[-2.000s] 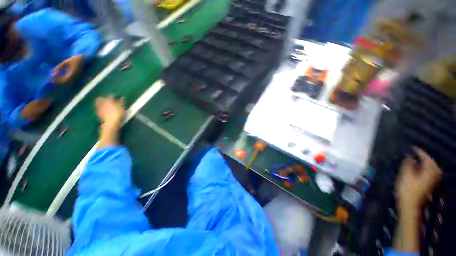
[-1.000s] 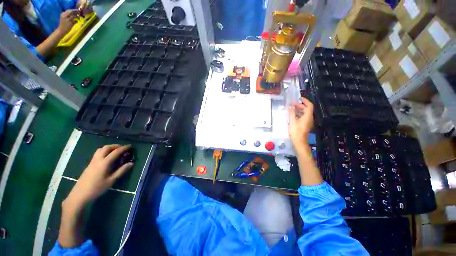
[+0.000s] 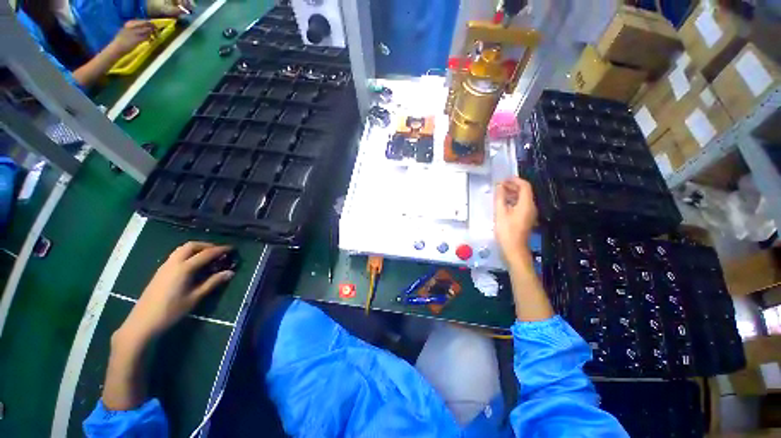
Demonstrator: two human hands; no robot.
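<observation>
My left hand point(image 3: 181, 287) is over the green belt at the lower left, its fingers closed around a small black housing point(image 3: 221, 263). My right hand point(image 3: 516, 214) is at the right edge of the white press point(image 3: 402, 227), fingers curled; whether something small is between them cannot be told. Black parts point(image 3: 409, 149) sit in the left fixture, at the orange-brown block point(image 3: 417, 127). The brass press head point(image 3: 473, 107) stands above the right fixture point(image 3: 464, 153). The red button point(image 3: 463, 251) is on the press's front edge.
A black blister tray point(image 3: 248, 154) lies left of the press. Black trays point(image 3: 599, 154) stand at the right; a nearer one point(image 3: 642, 299) holds small glinting parts. Blue-handled pliers point(image 3: 418, 289) and an orange-handled tool point(image 3: 373, 278) lie in front. Another person's hand point(image 3: 133, 36) is upper left.
Since two seconds ago, my left hand has come to the housing and my right hand has moved from the right trays to the press. Over the last second both hands have barely moved.
</observation>
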